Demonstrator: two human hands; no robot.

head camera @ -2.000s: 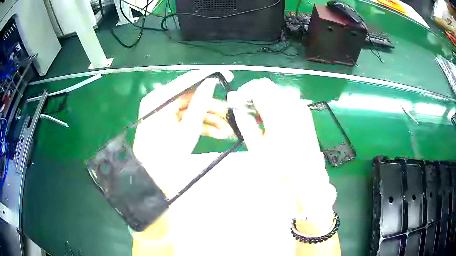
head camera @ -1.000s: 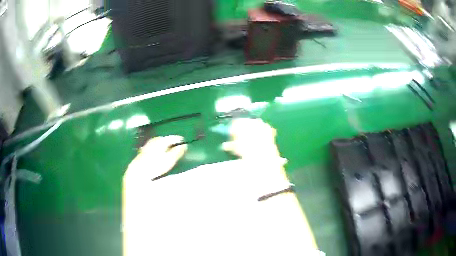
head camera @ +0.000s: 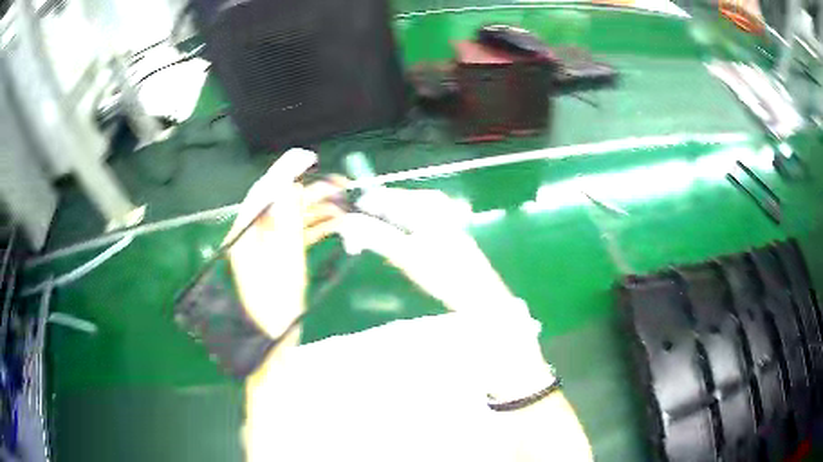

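Note:
A thin black phone middle frame (head camera: 221, 316) is held tilted over the green bench, its solid end at lower left. My left hand (head camera: 280, 226), overexposed white, grips it, fingers around its upper part. My right hand (head camera: 411, 221), also overexposed, is at the frame's far right end. A pale stick-like tool (head camera: 359, 168) sticks up from the right hand; its tip is blurred. A bright white sheet or cloth (head camera: 397, 388) shows below the hands. Where the right fingers meet the frame is blurred.
A large black pocketed tray (head camera: 722, 352) is at right. Beyond a pale strip stand a black computer tower (head camera: 307, 72) and a dark red box (head camera: 501, 95) with a mouse on top. Thin dark strips (head camera: 756, 189) lie at far right. White equipment legs (head camera: 77, 135) stand at left.
Since one second ago, the left hand has lifted a frame off the bench. The right hand has moved left to meet it. Two seconds ago both hands also held a frame; the view has since turned right.

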